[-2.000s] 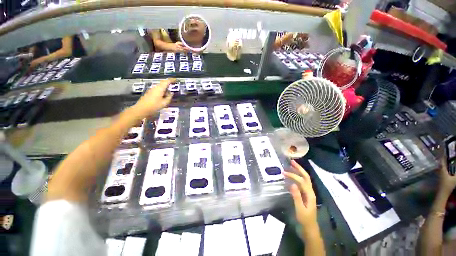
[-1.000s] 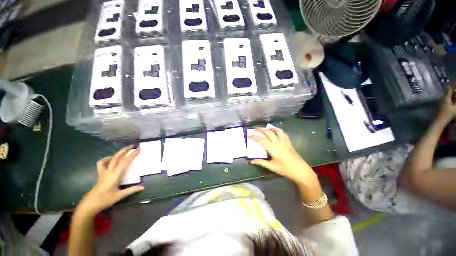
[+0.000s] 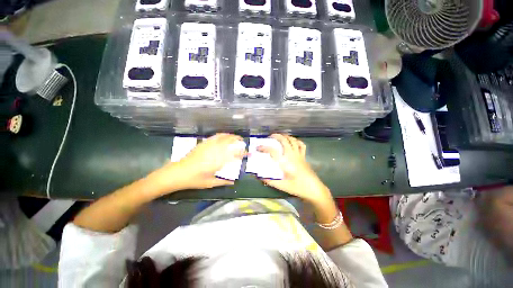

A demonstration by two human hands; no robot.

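Note:
White flat phone batteries (image 3: pixel 265 163) lie on the green mat in front of the tray stack. My left hand (image 3: pixel 211 160) is closed round white batteries, their faces showing under its fingers. My right hand (image 3: pixel 292 169) grips more white batteries just to the right, a narrow gap between the two groups. Another white battery (image 3: pixel 183 147) lies beside my left hand, partly covered by it. Behind, open phone housings (image 3: pixel 251 61) with black ovals sit in the pockets of the stacked clear blister trays (image 3: pixel 236 120).
A beige fan (image 3: pixel 432 22) stands at the back right, by a dark cap (image 3: pixel 419 84). A paper sheet (image 3: pixel 421 173) with pen and dark device lies right. A white cable (image 3: pixel 70 124) and small toy (image 3: pixel 15 124) lie left. A person sits right.
Both hands have moved together toward the middle, and the spread-out white batteries are now gathered between them. The view has shifted, so the trays show further right than one second ago.

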